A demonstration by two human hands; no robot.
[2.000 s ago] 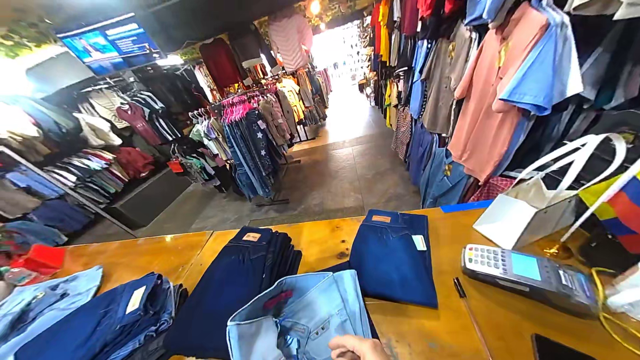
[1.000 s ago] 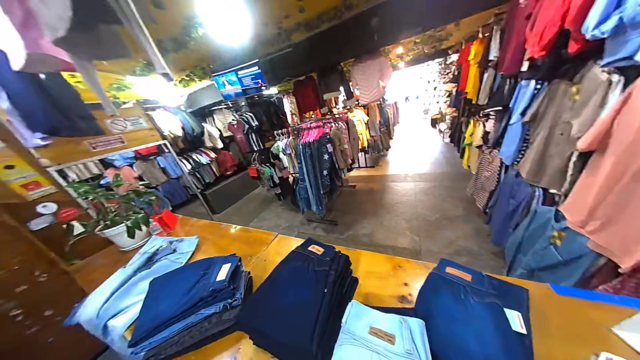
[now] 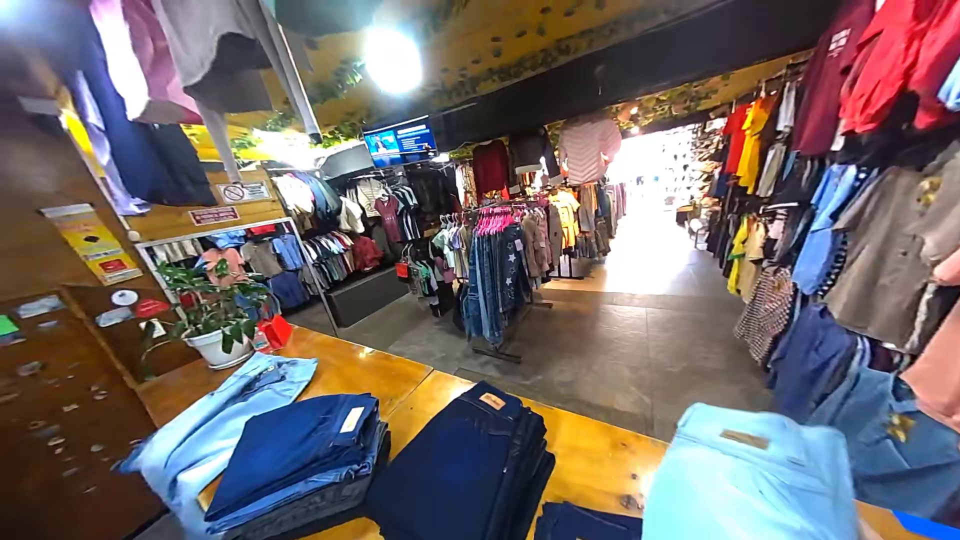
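Note:
Neither of my hands can be made out. A folded pair of light blue jeans (image 3: pixel 750 480), with a brown waistband patch, stands high at the lower right, in front of the counter; what holds it is hidden. To its left, the top of dark folded jeans (image 3: pixel 589 521) shows at the bottom edge. A stack of dark navy jeans (image 3: pixel 457 465) lies mid-counter. Left of that is a stack of folded blue and grey jeans (image 3: pixel 300 457). Loosely laid light blue jeans (image 3: pixel 225 420) reach over the counter's left part.
The wooden counter (image 3: pixel 405 367) runs across the foreground. A potted plant (image 3: pixel 217 345) and a small red bag (image 3: pixel 276 331) stand at its left end. Beyond it are a rack of jeans (image 3: pixel 491 285) and a tiled floor (image 3: pixel 600 345). Shirts (image 3: pixel 877 255) hang at the right.
The light blue jeans, lower among the stacks before, now stand higher at the right. A hand seen at them two seconds ago is out of sight. The view has swung left.

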